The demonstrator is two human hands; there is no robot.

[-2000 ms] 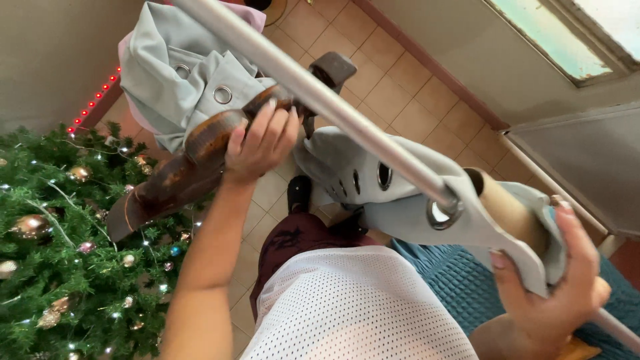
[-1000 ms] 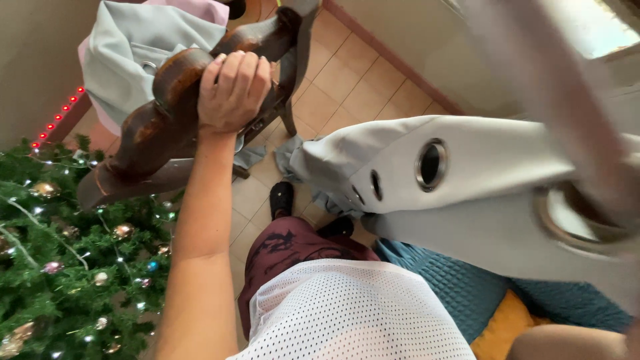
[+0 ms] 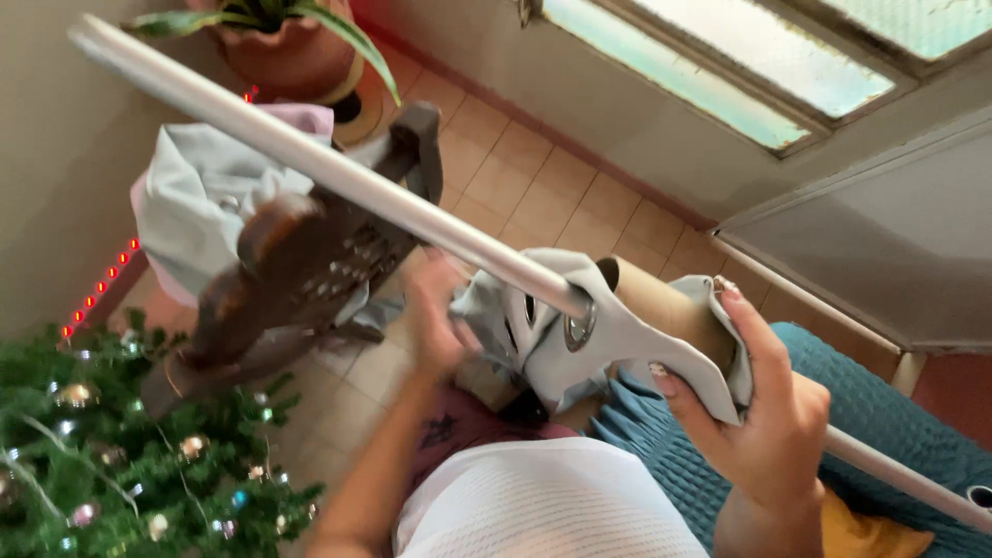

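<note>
A white curtain rod (image 3: 349, 182) runs diagonally across the view and through a metal eyelet (image 3: 579, 325) of a light grey curtain (image 3: 643, 341). My right hand (image 3: 767, 395) grips the curtain's edge around a brown cardboard tube (image 3: 670, 306), which surrounds the rod between folds of the cloth. Blurred, my left hand (image 3: 438, 310) is off the dark wooden chair (image 3: 287, 271), near the hanging part of the curtain, with its fingers apart and nothing seen in it. More grey fabric with an eyelet (image 3: 201, 194) lies over the far side of the chair.
A decorated Christmas tree (image 3: 178, 457) is at the lower left, beside red lights (image 3: 101, 287). A potted plant (image 3: 294, 58) stands beyond the chair. To the right are a teal quilted cover (image 3: 868, 395), a yellow cloth (image 3: 872, 531) and a louvred window (image 3: 697, 77).
My left hand has let go of the chair and moved right towards the curtain. My right hand, out of view one second ago, shows again on the curtain and tube.
</note>
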